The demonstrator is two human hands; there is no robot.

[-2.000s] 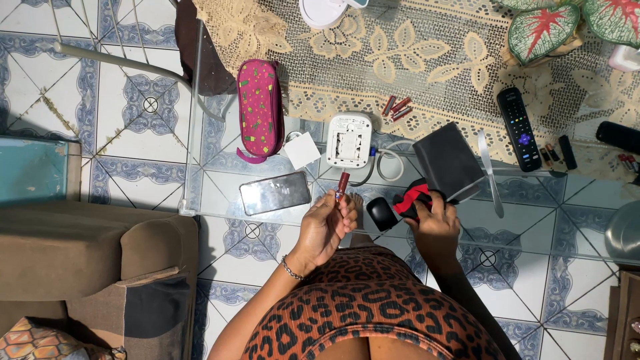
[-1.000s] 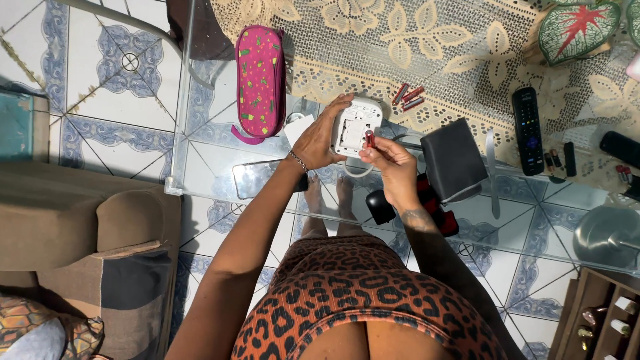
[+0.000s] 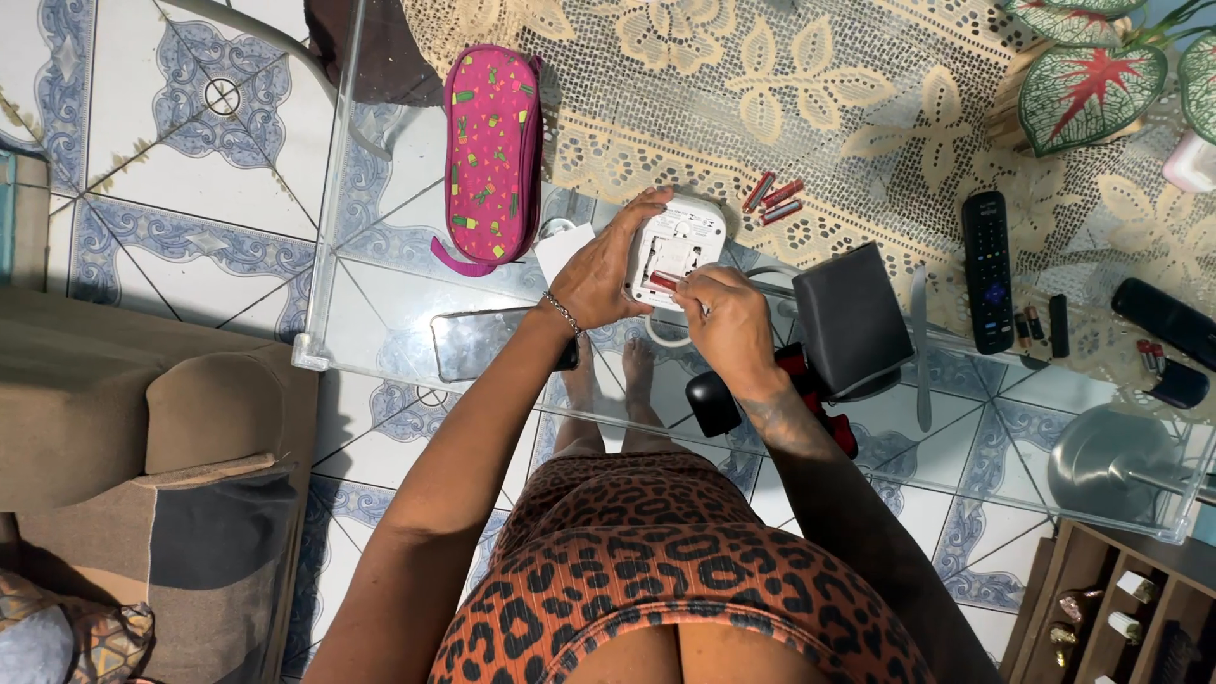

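My left hand point(image 3: 608, 266) grips the left edge of a white square plastic device point(image 3: 698, 214) with an exposed battery compartment. In my right hand point(image 3: 727, 313), a red battery point(image 3: 664, 279) is pinched between thumb and fingers, touching the lower part of the compartment. Several red batteries point(image 3: 781, 193) lie on the lace tablecloth to the device's upper right. Beneath my left forearm is a smartphone point(image 3: 475, 344), partly hidden. A white cable point(image 3: 665, 332) curves out below the device. Whether the battery is seated cannot be seen.
On the glass table point(image 3: 380, 285) are a pink pencil case point(image 3: 491, 157), a black case point(image 3: 852, 323), a table knife point(image 3: 920, 347), a black remote control point(image 3: 988, 271) and more batteries. A potted plant point(image 3: 1092, 90) stands at the upper right. A brown sofa point(image 3: 209, 418) is at the left.
My right hand has left the black and red items and moved to the device with a red battery. My left hand, which held a red battery two seconds ago, now grips the device.
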